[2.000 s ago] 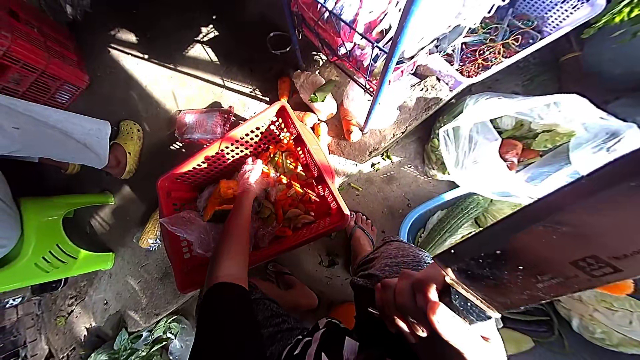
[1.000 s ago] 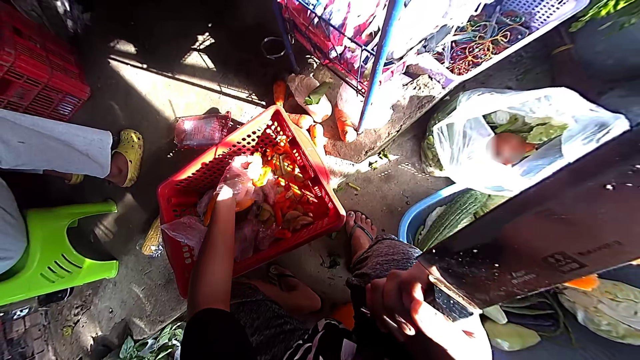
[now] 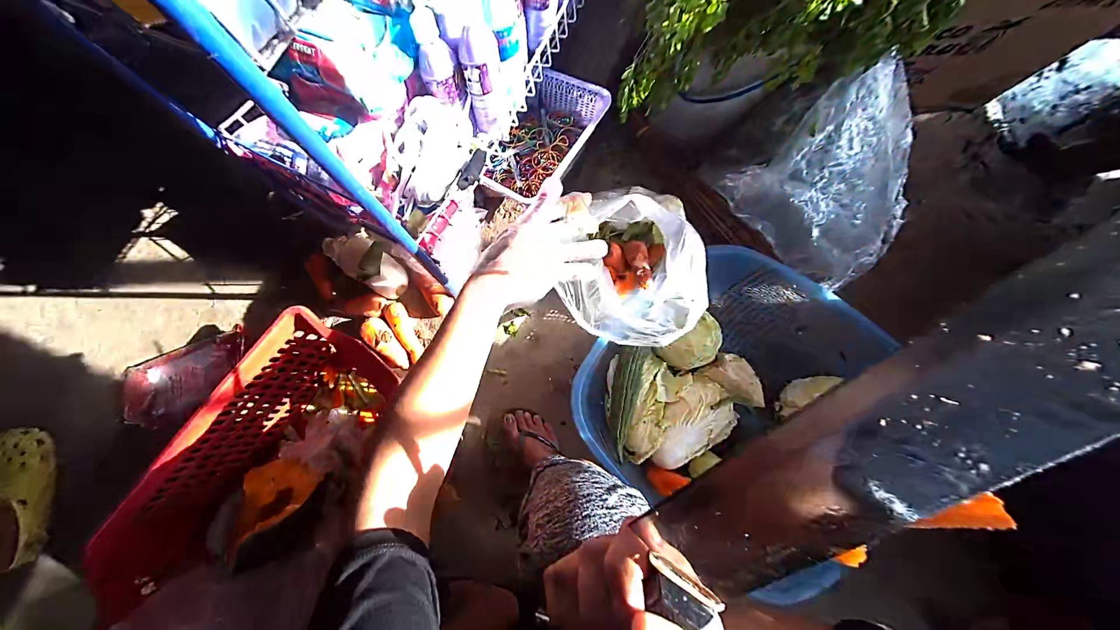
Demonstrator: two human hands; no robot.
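My left hand (image 3: 538, 249), brightly sunlit, grips the left rim of a clear plastic bag (image 3: 678, 297). Through the bag's mouth show orange-red pieces and green leaves. My right hand (image 3: 604, 573), at the bottom, is closed round the handle end of a large wide-bladed knife (image 3: 927, 411), whose wet dark blade slants to the upper right. Below the bag, a blue plastic basin (image 3: 584, 402) holds pale cabbage pieces (image 3: 700, 411) and a long green gourd (image 3: 632, 394). At lower left, a red perforated crate (image 3: 206, 446) contains a cut orange squash piece (image 3: 276, 499) and other scraps.
Carrots (image 3: 394, 337) lie on the ground by a blue metal rack post (image 3: 297, 131). A lilac basket (image 3: 582, 96) holds rubber bands. Leafy greens (image 3: 682, 44) and another clear plastic bag (image 3: 831, 175) are at upper right. My foot (image 3: 532, 433) is beside the basin; another person's yellow clog (image 3: 26, 490) is at far left.
My left hand has moved from inside the red crate to the clear bag on the right. The bag now looks gathered and narrower. The view has swung to the right. My right hand still holds the knife.
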